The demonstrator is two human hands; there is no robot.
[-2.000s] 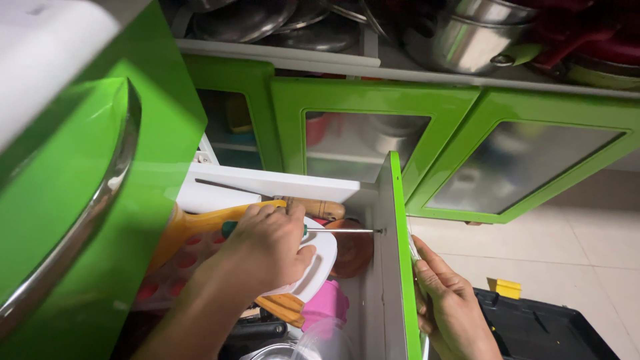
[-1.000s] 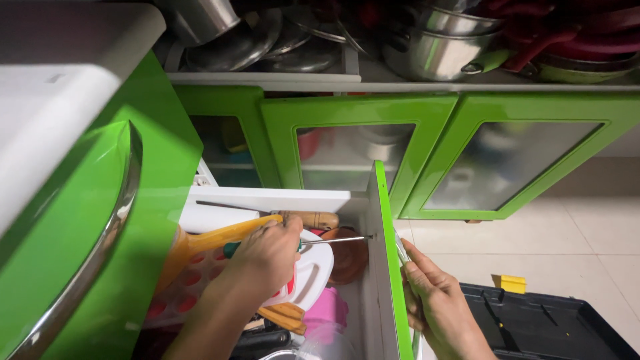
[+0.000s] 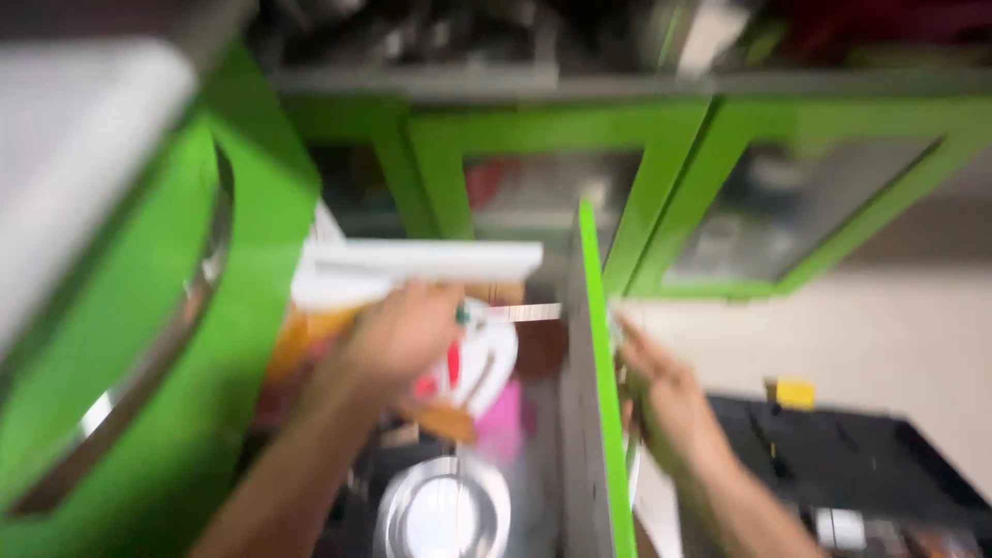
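Observation:
My left hand (image 3: 407,333) is closed around the green handle of a screwdriver (image 3: 527,312), inside the pulled-out drawer. Its metal shaft points right, toward the inner face of the green drawer front (image 3: 601,364); blur hides whether the tip touches it. My right hand (image 3: 666,395) is at the outer side of that front, with its fingers by the handle (image 3: 634,465), and blur leaves its grip unclear. Below my left hand lie a white plate-like item (image 3: 496,349), a wooden utensil (image 3: 438,418), a pink item (image 3: 502,422) and a round metal dish (image 3: 446,508).
Green cabinet doors (image 3: 659,209) with frosted panes stand beyond the drawer, below a shelf of metal pots and lids. Another green drawer front with a curved metal handle (image 3: 186,310) is at left. A black toolbox (image 3: 837,449) with a yellow latch lies on the tiled floor at right.
The screwdriver's tip has shifted away from the screw spot on the drawer front, or blur hides the contact. More of the toolbox and a metal dish show as the view moves.

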